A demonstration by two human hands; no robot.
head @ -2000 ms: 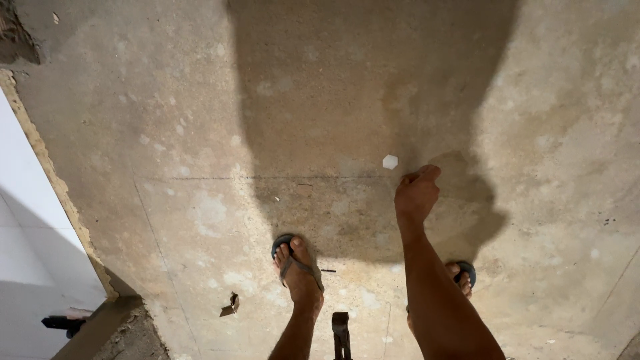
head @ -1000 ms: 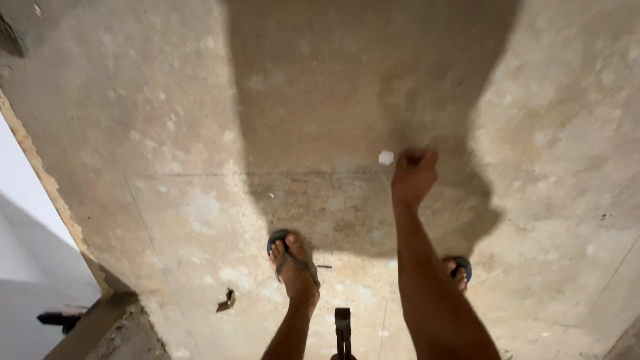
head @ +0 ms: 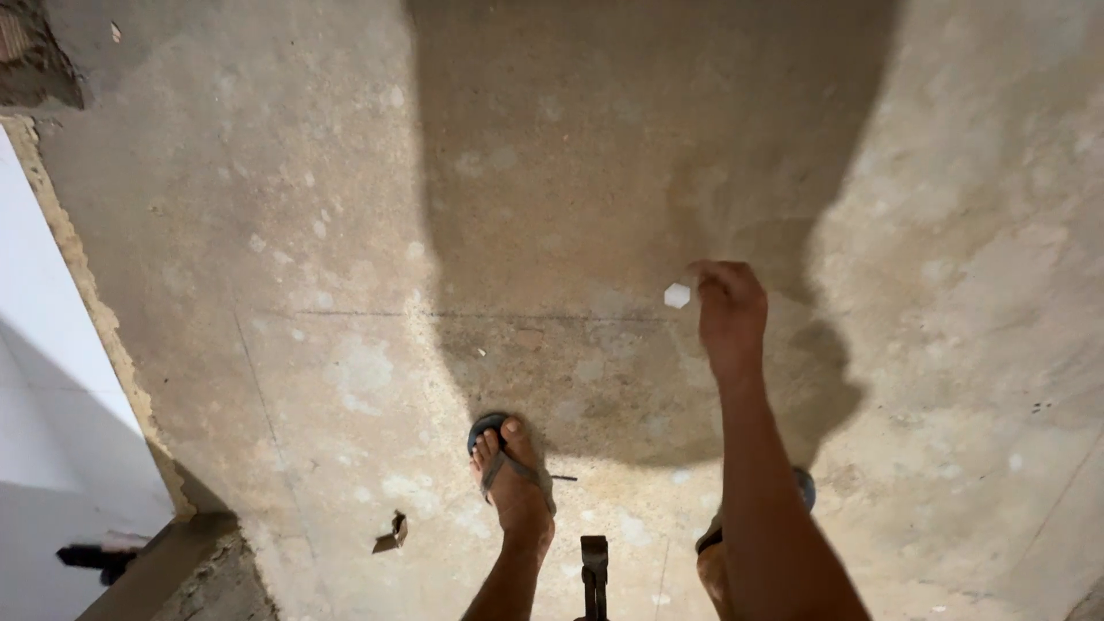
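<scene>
My right hand (head: 731, 310) is low over the concrete floor, its fingers curled and thumb side toward a small white hexagonal piece (head: 677, 296). The piece lies just left of the fingertips, near the right end of a dark line (head: 483, 316) drawn on the floor. Whether the fingers pinch something small is hidden by shadow and blur. At the bottom edge, a dark metal tool (head: 595, 573) with a blocky head and two narrow arms points upward. Only a sliver of skin from my left hand (head: 591, 617) shows at its base.
My sandalled left foot (head: 513, 483) stands beside a thin dark stick (head: 563, 478); my right foot (head: 714, 565) is partly behind my forearm. A brown fragment (head: 392, 533) lies left. A rough floor edge (head: 95, 285) borders a white surface (head: 52, 379) with a black object (head: 97, 558).
My right hand stays beside the white hexagonal piece, with small shifts of its fingers and wrist. The metal tool remains at the bottom of the view.
</scene>
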